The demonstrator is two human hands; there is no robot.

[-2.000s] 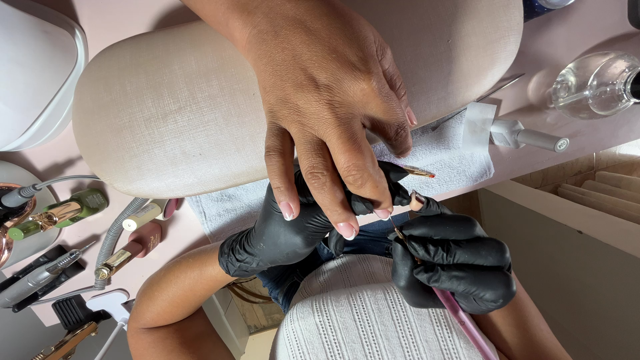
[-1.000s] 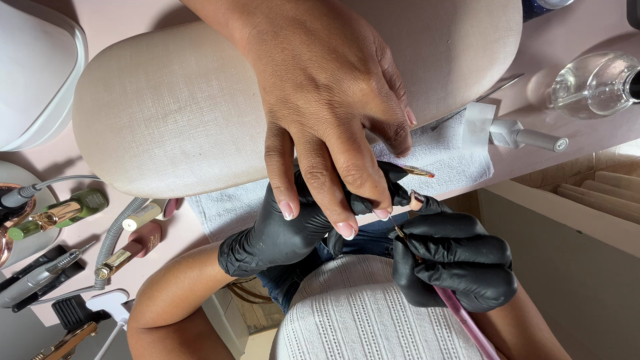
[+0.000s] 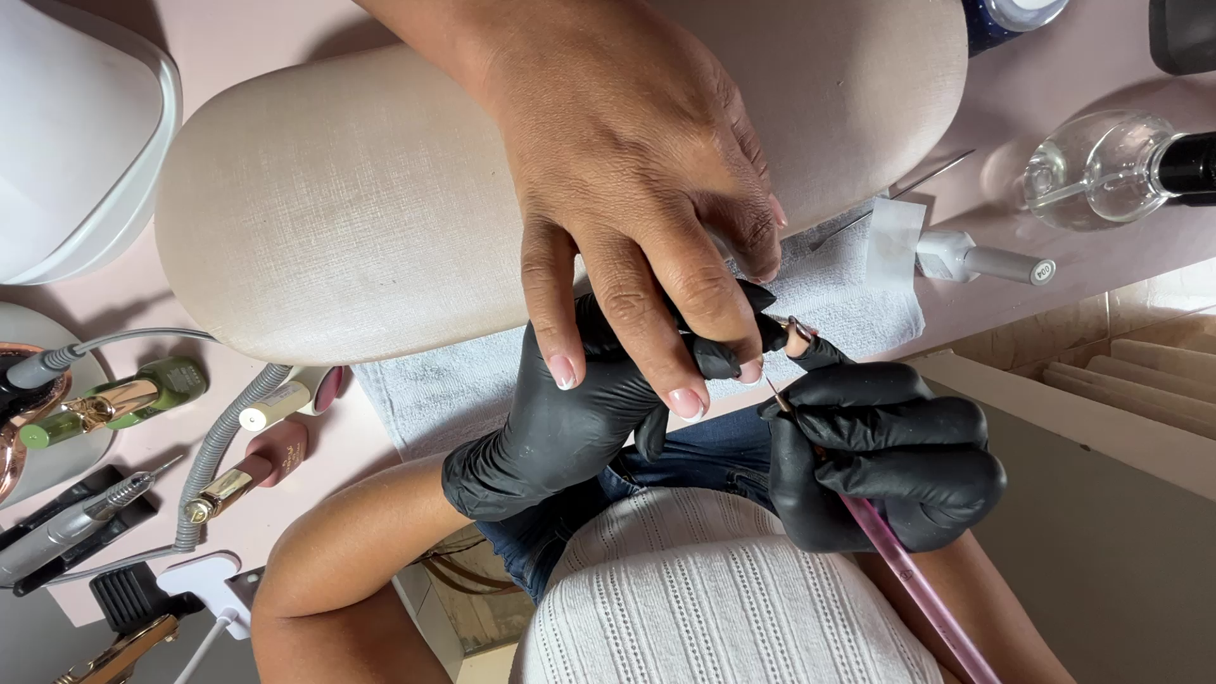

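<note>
My left hand (image 3: 560, 427), in a black glove, is under another person's hand (image 3: 617, 142) and grips one of its fingers. That hand lies palm down with white-tipped nails. A small, dark, shiny curved thing (image 3: 801, 329) shows by my left fingertips; what it is I cannot tell. My right hand (image 3: 883, 456), also black-gloved, holds a thin brush with a pink handle (image 3: 912, 579). The brush's fine tip is at or very near the fingernail (image 3: 750, 370) beside my left fingertips. One fingertip of my right hand shows bare through the glove. My left palm is partly hidden.
A beige padded armrest (image 3: 332, 209) lies across the pink table over a pale towel (image 3: 437, 389). At left are a white device (image 3: 76, 142), polish bottles (image 3: 171, 389) and a nail drill handpiece (image 3: 76, 522). A clear bottle (image 3: 1092, 171) and a grey-capped polish bottle (image 3: 988, 261) stand right.
The brush tip has moved up to the fingernail, away from my right glove's fingers. The shiny thing by my left fingertips looks shorter and more curled. The other person's hand has not plainly moved.
</note>
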